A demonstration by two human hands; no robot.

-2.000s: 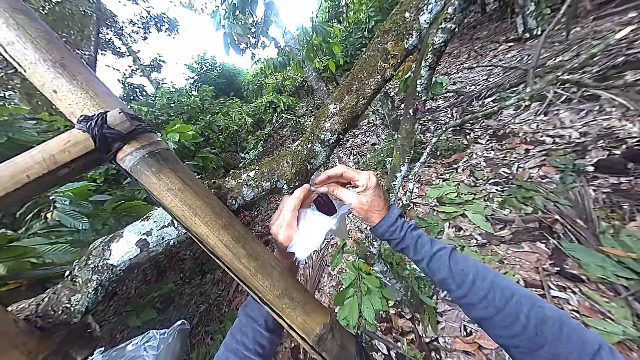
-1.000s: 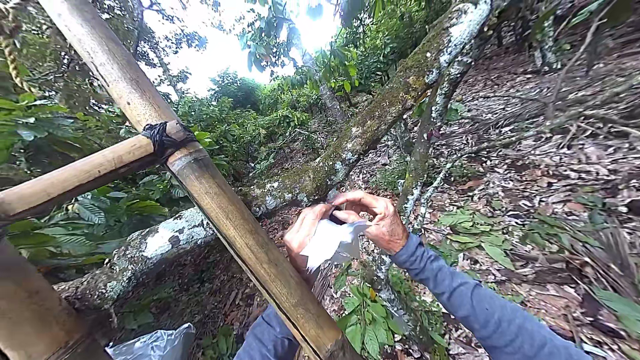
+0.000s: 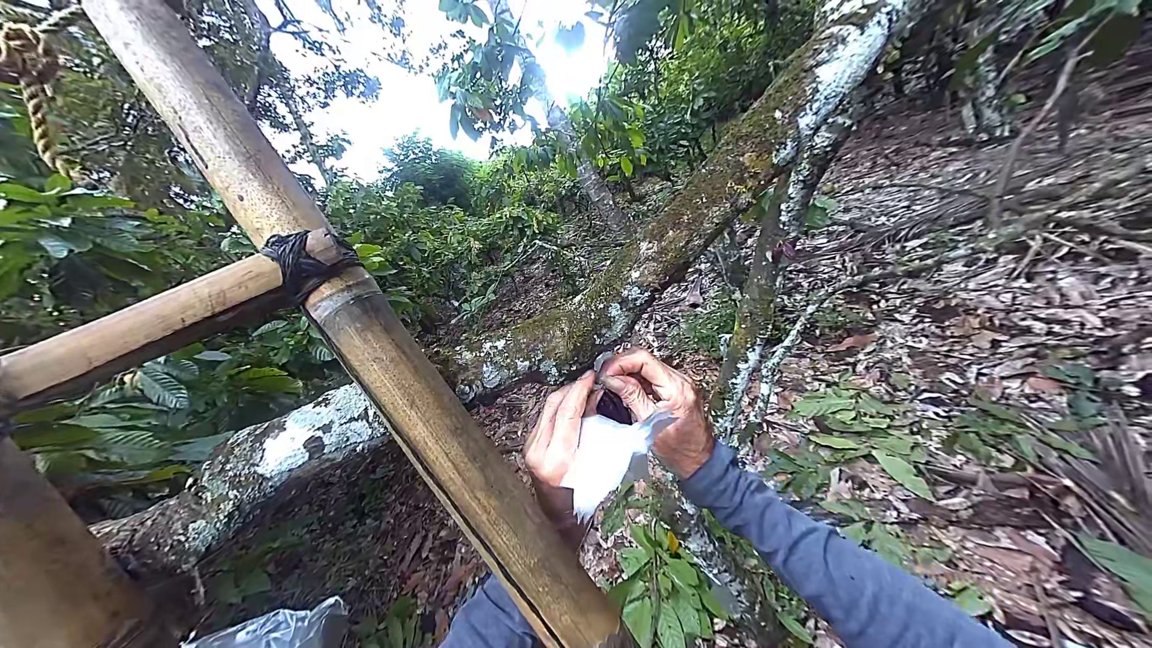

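My left hand point(image 3: 555, 443) and my right hand point(image 3: 664, 409) meet just below the mossy, lichen-covered tree trunk point(image 3: 576, 337). Pinched between their fingers is the upper edge of a white plastic bag point(image 3: 605, 459), which hangs down between the palms. A dark purplish thing point(image 3: 615, 407) shows behind the bag's upper part; what it is, I cannot tell. Both thumbs and forefingers are close together at the top. A thick bamboo pole point(image 3: 450, 432) crosses in front of my left forearm.
A thinner bamboo pole point(image 3: 144, 319) is tied to the thick one with black plastic binding point(image 3: 304, 263). A twisted rope point(image 3: 40, 103) hangs at upper left. Clear plastic point(image 3: 279, 627) lies at the bottom left. Leaf litter point(image 3: 1017, 360) covers the slope at right, with leafy shoots below my hands.
Both hands stay together on the white bag, with small shifts of the fingers. The view has moved somewhat, so more of the bamboo frame and the rope now shows at left.
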